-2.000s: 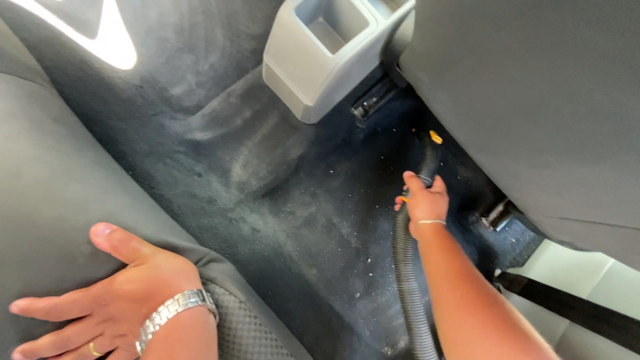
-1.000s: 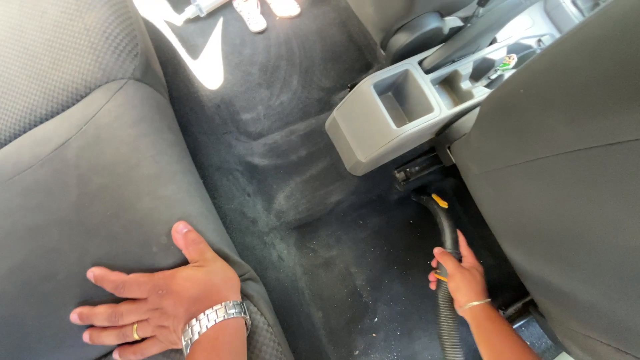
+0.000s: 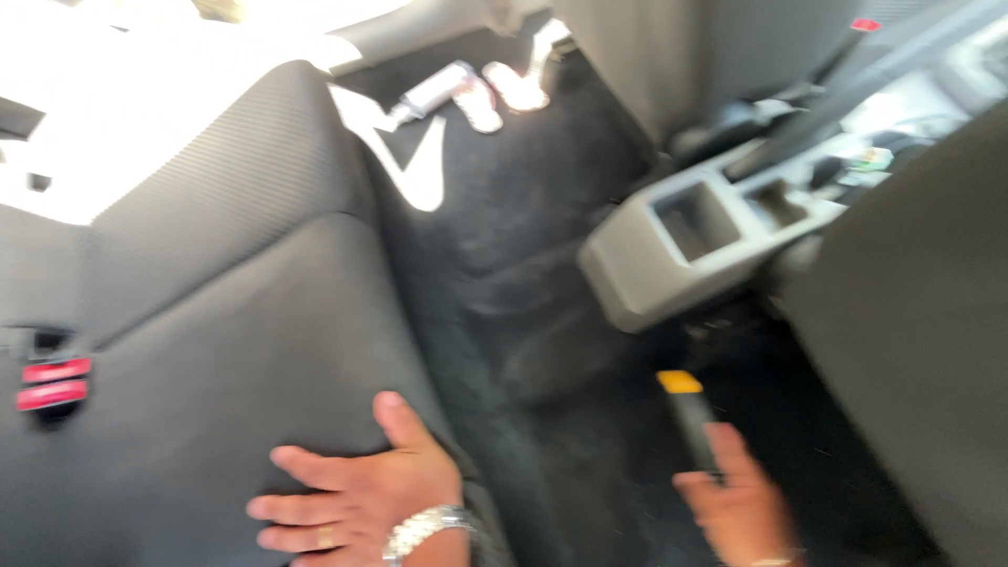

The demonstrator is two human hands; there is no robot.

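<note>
My left hand (image 3: 378, 500), with a metal watch band and a ring, lies flat with spread fingers on the dark rear seat cushion (image 3: 260, 378) of a car. At the lower right, my right hand (image 3: 736, 500) grips a black vacuum hose end (image 3: 693, 429) with a yellow tip (image 3: 680, 382). The hose end is over the dark carpeted floor (image 3: 543, 441), below the grey centre console (image 3: 630, 276). Blur hides whether it touches the carpet. The rest of the hose is out of sight.
Red seat belt buckles (image 3: 53, 383) sit on the rear seat at the left. A pair of sandals (image 3: 498, 98) and a pale bottle-like object (image 3: 429, 93) lie on the far floor. A front seat back (image 3: 906, 331) bounds the right side. Bright sunlight falls at the upper left.
The view has swung toward the far side of the car, bringing the buckles into view. My right hand still holds the hose, whose tip is now farther from the console base. My left hand stays on the seat.
</note>
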